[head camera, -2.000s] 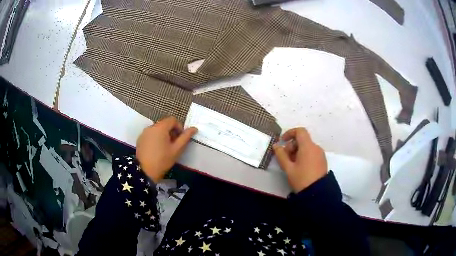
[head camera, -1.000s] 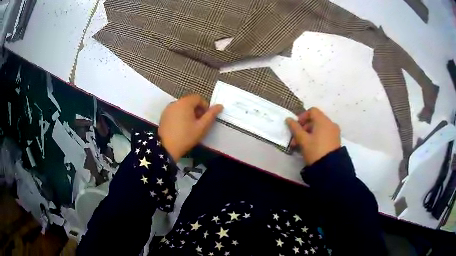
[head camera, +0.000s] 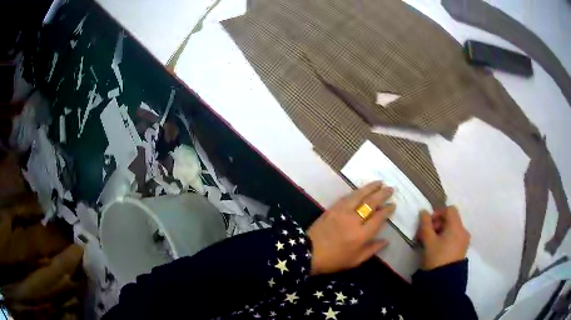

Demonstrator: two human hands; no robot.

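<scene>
The white rectangular template lies on the brown checked cloth near the table's front edge. A thin strip of cloth shows along its near side. My left hand, with a yellow ring, lies over the template's near left part, fingers spread flat on it. My right hand is at the template's right end, thumb and fingers pinched together at its corner. What lies between those fingers is hidden.
A dark metal weight lies on the cloth at the upper right. Curved cloth strips lie on the right side of the white table. Below its red edge are a pale bucket and scraps on the dark green floor.
The view has swung left and down, showing more floor and the bucket. My left hand has moved from the template's left corner onto its top. My right hand remains at the right end.
</scene>
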